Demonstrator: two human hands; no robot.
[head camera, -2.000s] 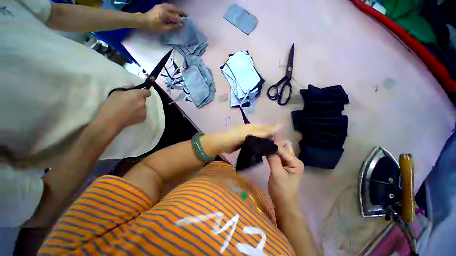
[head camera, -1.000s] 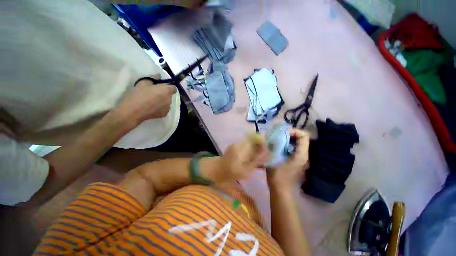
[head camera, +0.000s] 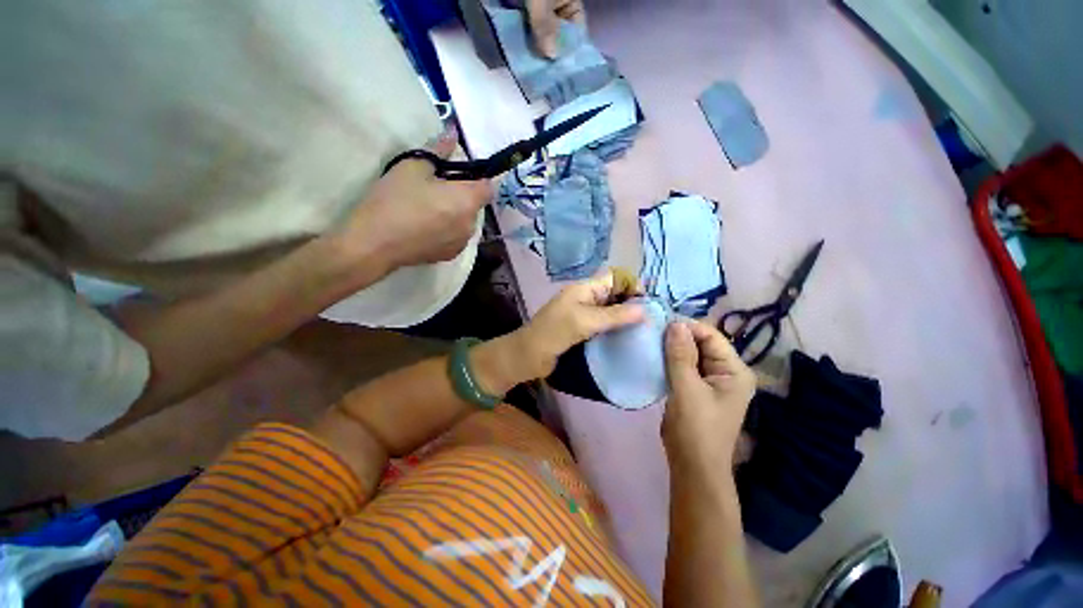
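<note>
My left hand, with a green bracelet at the wrist and a yellowish cover on a finger, grips a pale blue-white flap piece by its upper left edge. My right hand pinches the same piece at its right edge. The piece is held over the near table edge, pale face up, with dark cloth at its left. A stack of pale flap pieces lies just beyond my hands. Black shears lie right of the stack. Overlapping black flaps lie to the right of my right hand.
At left a second person's hand holds open black shears by grey-blue pieces. One grey piece lies farther back. The iron is cut off at the bottom edge. A red-rimmed bag is at far right.
The dark piece in my hands earlier is gone from them; both now hold a pale piece. The view has shifted, so table items appear farther right and lower. The second person's shears are over the grey pieces.
</note>
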